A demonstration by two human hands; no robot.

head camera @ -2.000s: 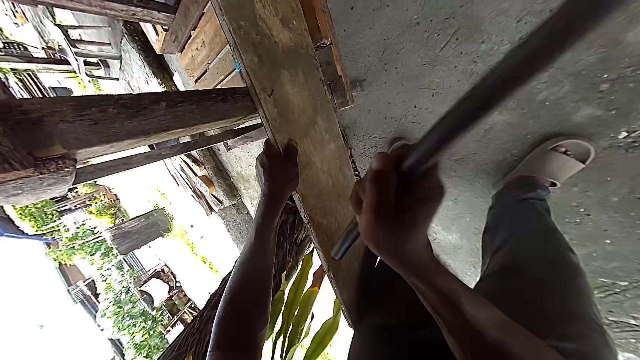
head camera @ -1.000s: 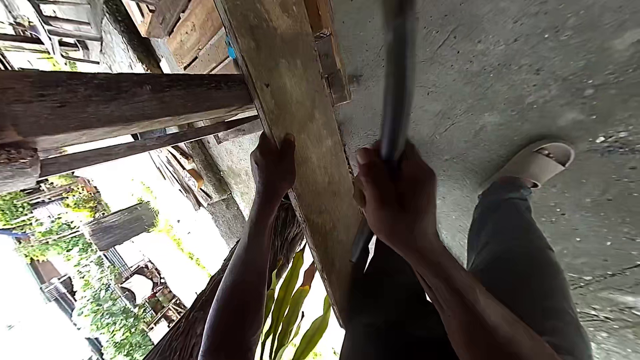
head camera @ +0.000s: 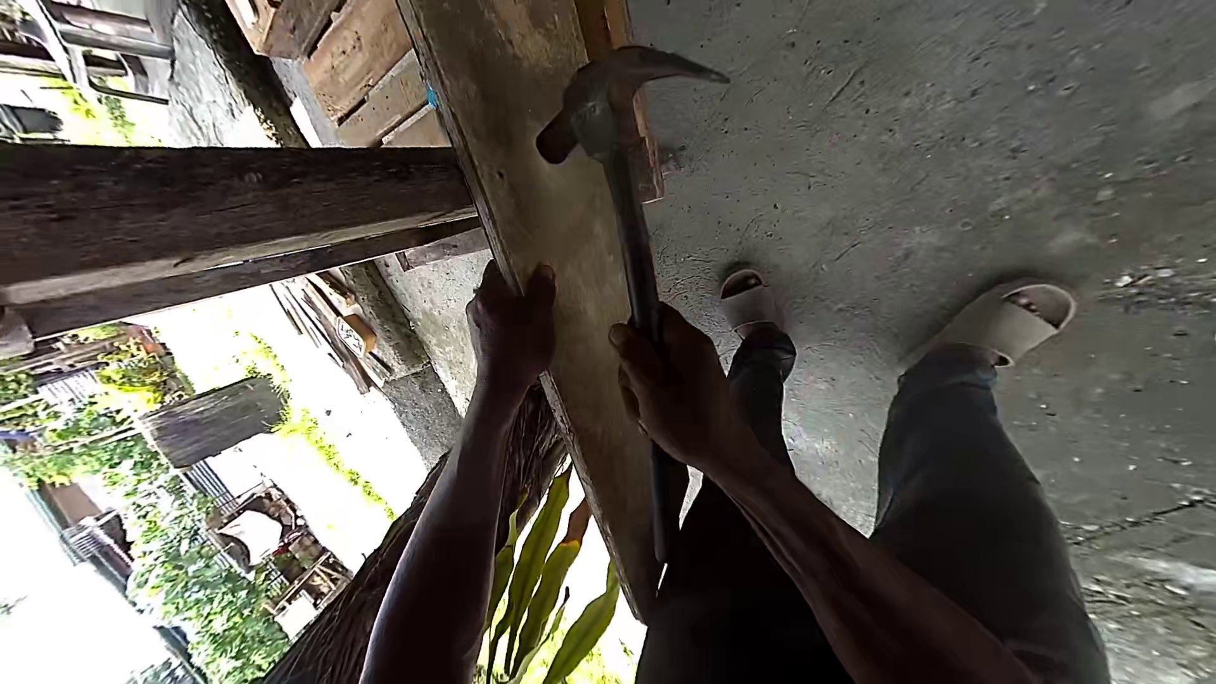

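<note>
A long, wide wooden board [head camera: 570, 228] runs from the top of the view down to my legs. My left hand [head camera: 513, 328] grips its left edge, the thumb lying on the upper face. In my right hand [head camera: 670, 385] is a claw hammer [head camera: 632, 218], held partway along its dark handle. The hammer's head is over the board, its claw pointing right past the edge and its striking face to the left. Below my fist, the handle's end reaches down near the board's right edge.
A dark wooden beam [head camera: 237, 195] meets the board from the left. Wooden planks [head camera: 366, 71] lie behind it at upper left. My sandalled feet stand on the concrete floor [head camera: 912, 171] at right. Long green leaves [head camera: 541, 579] and a shaggy trunk are below the board.
The hammer has swung; its head, out of view in both earlier frames, now shows over the board. My left hand keeps its hold on the board's edge.
</note>
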